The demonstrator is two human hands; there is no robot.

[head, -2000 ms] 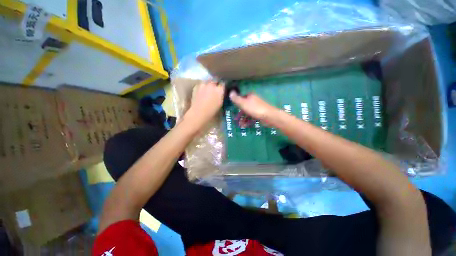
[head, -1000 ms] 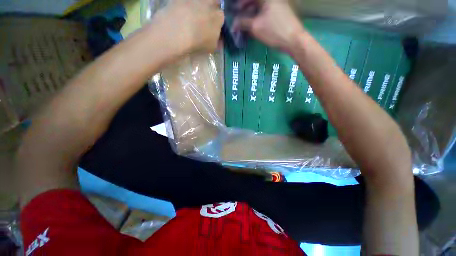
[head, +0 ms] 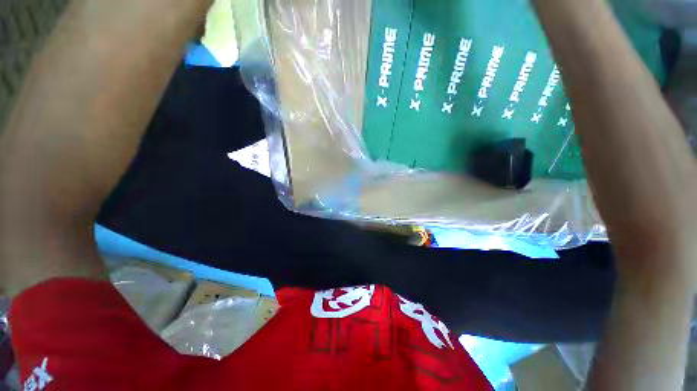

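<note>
An open cardboard carton lies across my legs, lined with a clear crinkly bag that folds over its rim. Inside is a row of green product boxes marked "X-PRIME". A black filler piece sits on the boxes by the near wall. Both my forearms are in view, reaching up past the top edge. Both my hands are cut off by that edge, so what they hold or touch cannot be seen.
My black-clad legs run under and beside the carton. A small white paper corner shows on my left leg. Yellow paper is at upper left. Plastic-covered brown cartons lie at lower left. An orange and yellow round thing shows below the carton.
The view has tipped down and closer. My hands, seen before at the carton's far left corner with something dark, have passed out of the top of the picture.
</note>
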